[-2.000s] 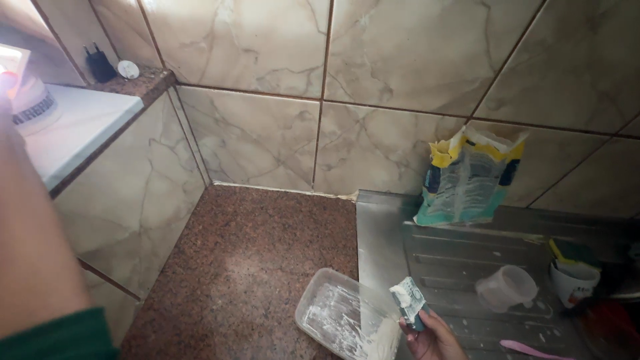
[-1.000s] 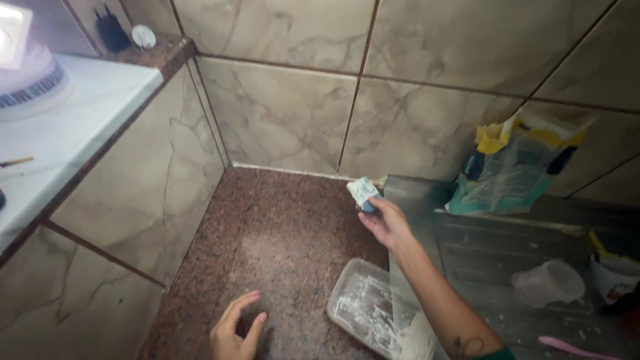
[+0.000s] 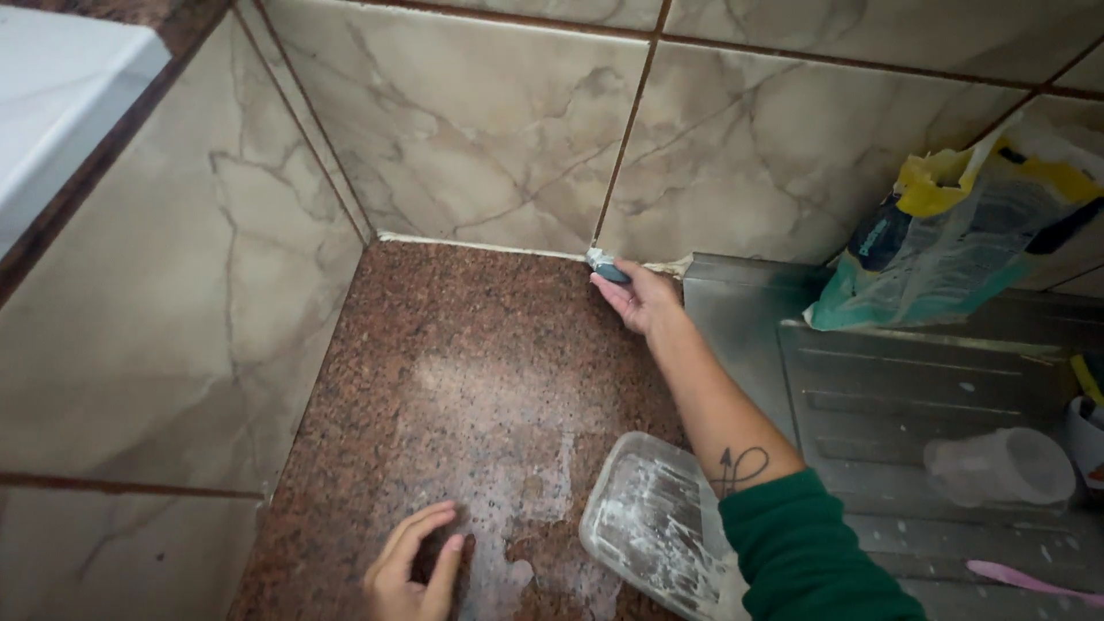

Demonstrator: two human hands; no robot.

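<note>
My right hand (image 3: pixel 636 295) grips a small dark grout spreader (image 3: pixel 611 272) with white paste on its end, held at the seam where the tiled wall meets the granite countertop (image 3: pixel 483 345). A line of white grout (image 3: pixel 483 247) runs along that seam, left of the spreader. Over the counter at the bottom, my left hand (image 3: pixel 414 565) is held with its fingers apart and holds nothing. A clear plastic container (image 3: pixel 647 509), smeared with white paste, lies on the counter near my right forearm, which hides part of it.
Right of the granite is a steel sink drainboard (image 3: pixel 906 414), spotted white. On it are an opened plastic bag (image 3: pixel 940 233) against the wall, a translucent cup (image 3: pixel 1000 466) and a pink plastic utensil (image 3: pixel 1035 582). A white ledge (image 3: pixel 78 103) juts out at upper left.
My right hand has brought the spreader from beside the container to the wall seam. My left hand, earlier at the upper left, is now low over the counter. The view has moved closer to the counter.
</note>
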